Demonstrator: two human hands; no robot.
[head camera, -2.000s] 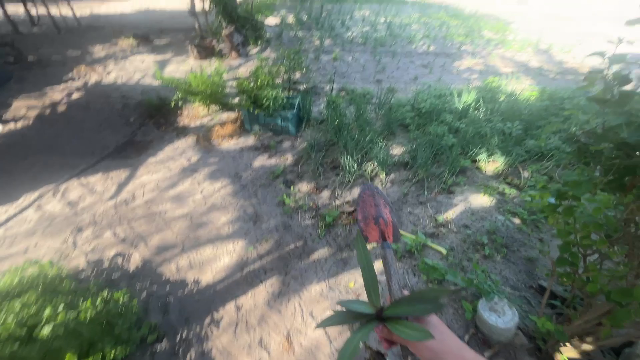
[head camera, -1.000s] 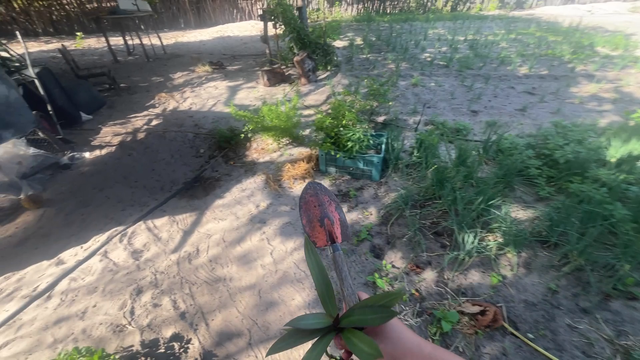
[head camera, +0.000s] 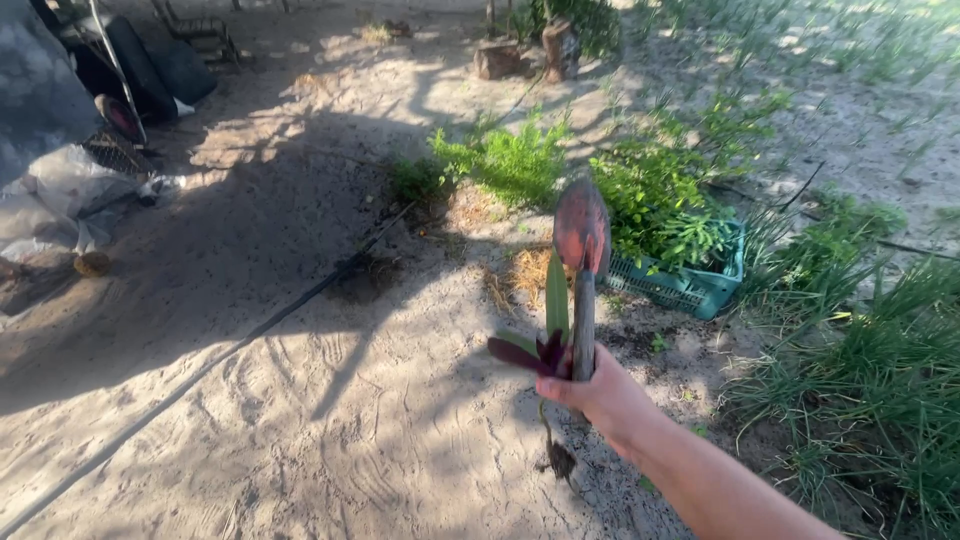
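Note:
My right hand (head camera: 600, 390) is closed around the wooden handle of a garden trowel (head camera: 583, 229), whose reddish, worn blade points up and away from me. The same hand pinches a small uprooted plant (head camera: 556, 300) with long green and purple leaves, pressed along the handle. Its thin stem hangs below my fingers and ends in a clump of roots and soil (head camera: 559, 459). Beyond the trowel blade, a teal plastic crate (head camera: 697, 289) holds leafy green plants. My left hand is out of the frame.
A dark hose (head camera: 247, 339) runs diagonally over sandy ground. Grassy green plants (head camera: 877, 382) grow at the right, a bright green bush (head camera: 517, 161) left of the crate. Cut logs (head camera: 559, 51) stand farther back. A wheelbarrow (head camera: 139, 71) and clear plastic sheeting (head camera: 67, 195) lie at the left.
The view has swung left and down. My right hand has tilted the plant, so its purple leaf undersides and hanging roots now show. The trowel remains in its grasp.

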